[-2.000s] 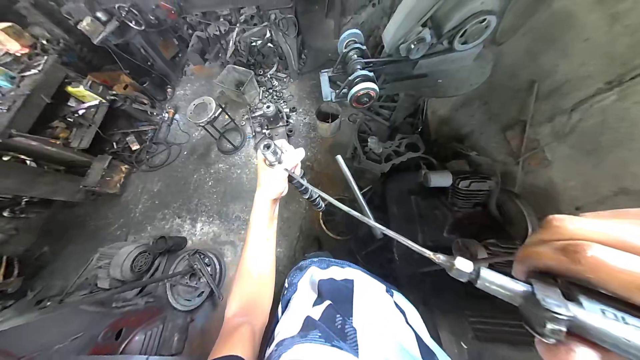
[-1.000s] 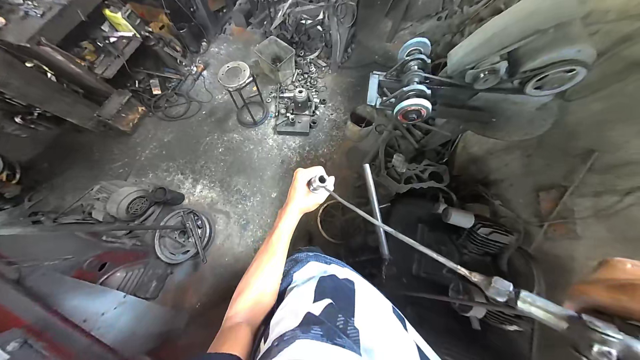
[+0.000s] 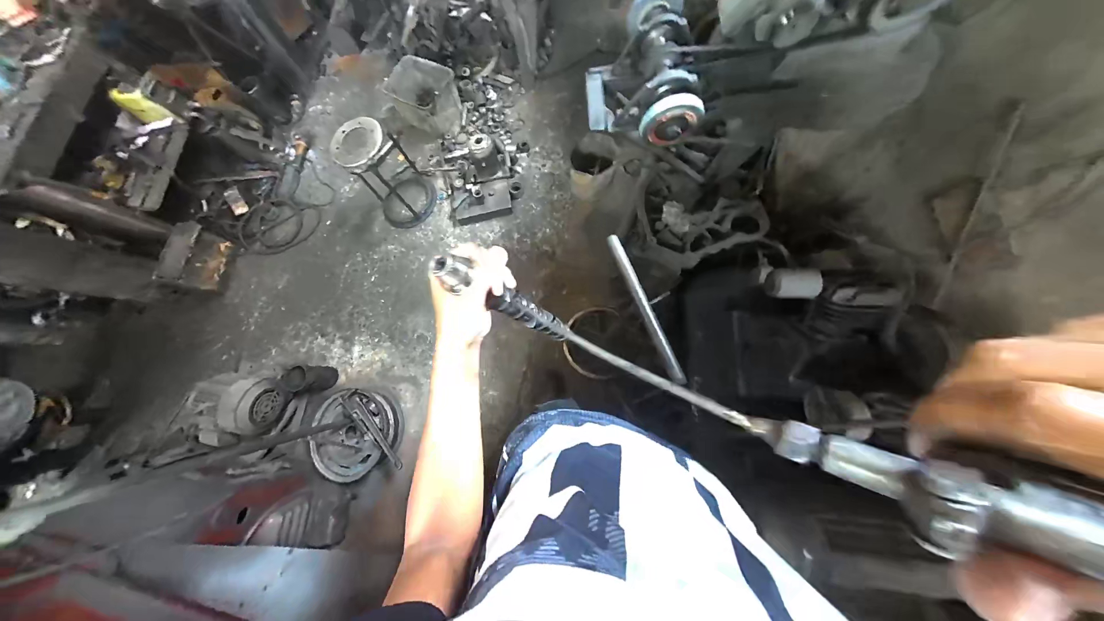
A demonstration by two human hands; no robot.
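My left hand (image 3: pixel 473 289) is closed around a dark metal shaft with a ribbed or spiral-grooved body (image 3: pixel 530 312). The shaft's hollow bright end (image 3: pixel 450 269) sticks out by the thumb. A thin metal rod (image 3: pixel 647 375) runs from the far end of the ribbed part to a silver metal tool (image 3: pixel 871 466) at the right. Around that tool, near the right edge, is my right hand (image 3: pixel 1018 405), blurred and partly cut off. Whether the rod passes inside the shaft cannot be told.
A metal tube (image 3: pixel 645 306) leans right of the shaft. Ahead are a round-topped metal stand (image 3: pixel 357 142), a plastic basket (image 3: pixel 424 95), scattered metal parts (image 3: pixel 483 155) and a belt-driven grinding machine (image 3: pixel 671 118). A spoked wheel (image 3: pixel 345 435) and electric motor (image 3: pixel 250 405) lie left.
The ribbed part, in view two seconds ago and not seen one second ago, shows again beyond my left hand. Both hands keep their holds. The view has shifted.
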